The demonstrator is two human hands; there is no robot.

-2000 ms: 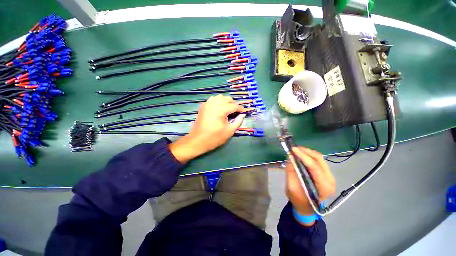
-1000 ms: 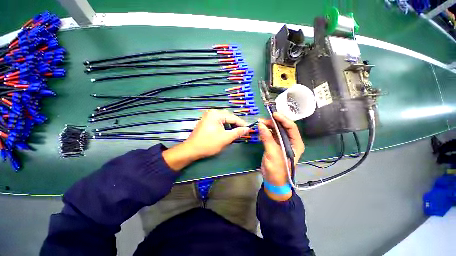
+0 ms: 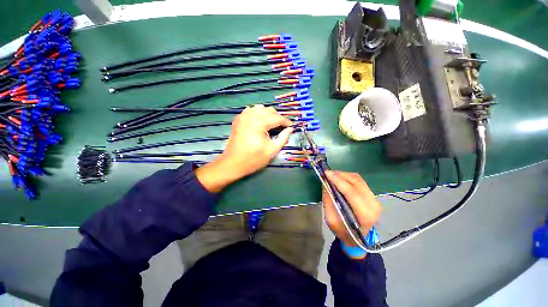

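A row of black cable assemblies (image 3: 198,78) with red and blue ends lies on the green bench. My left hand (image 3: 257,143) pinches a small dark piece at a cable's terminal end in the lower part of the row; its exact shape is hidden by the fingers. My right hand (image 3: 351,204) holds the soldering iron (image 3: 341,204) like a pen. The iron's metal tip points up-left and meets or nearly meets the terminal beside my left fingertips. A small pile of leaded components (image 3: 93,164) lies left of the row.
A dense cable bundle (image 3: 37,90) lies at the far left. A white cup (image 3: 371,114) with silvery bits stands right of the row, by the iron stand (image 3: 365,36) and yellow sponge (image 3: 357,77). The dark solder feeder (image 3: 420,90) stands behind, its hose (image 3: 477,162) looping to the iron.
My right hand has moved away from my left fingers, and the iron's tip has come to the terminal end. My left hand has shifted slightly up the row. The view has also shifted.
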